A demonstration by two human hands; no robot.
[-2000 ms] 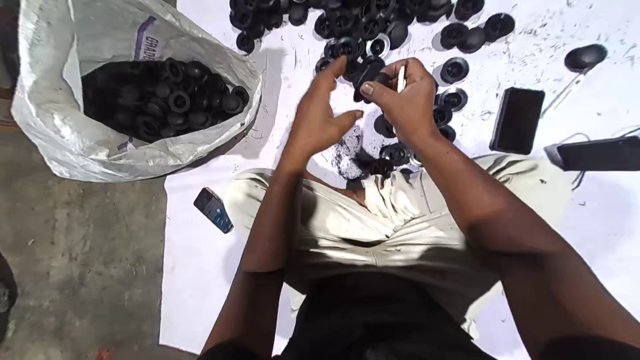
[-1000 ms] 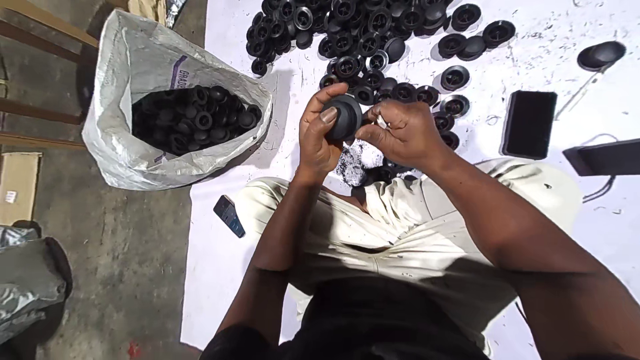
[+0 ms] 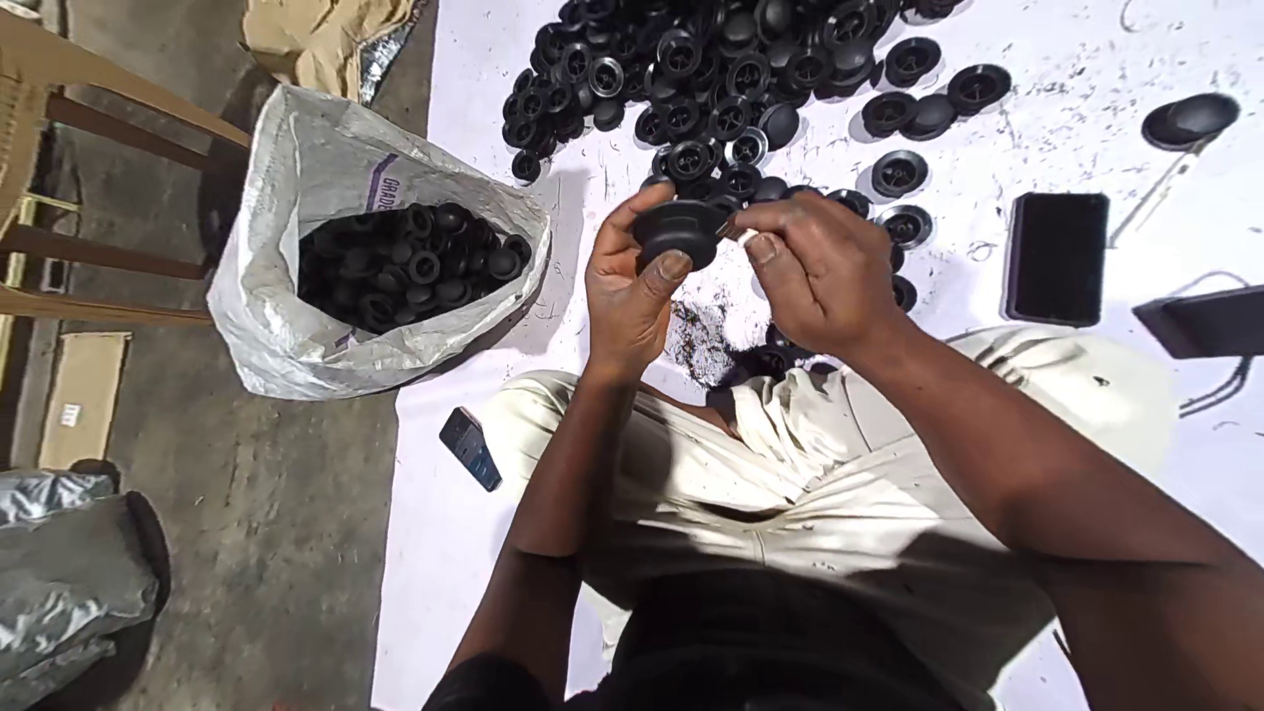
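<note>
My left hand (image 3: 632,286) holds a round black plastic part (image 3: 679,232) tilted on its side, thumb on its domed face and fingers behind. At the part's right rim is my right hand (image 3: 825,267), its thumb and forefinger pinched on a small tool that is mostly hidden; its kind cannot be told. Beyond both hands lies a heap of similar black round parts (image 3: 731,74), some showing spoked undersides. Small dark and coloured trimmings (image 3: 698,341) lie on the white sheet (image 3: 454,592) below the hands. More black parts fill a white woven sack (image 3: 252,326) at the left.
A black phone (image 3: 1057,259) and a dark flat device (image 3: 1205,324) with a cable lie at the right. A smaller phone (image 3: 470,449) is beside my left knee. A brown chair (image 3: 118,89) and a grey bundle (image 3: 74,583) stand on the concrete floor at the left.
Two seconds ago my hands were near the heap with a black part; one second ago the part faced up in my left hand. Now it is tilted sideways. The view has shifted left.
</note>
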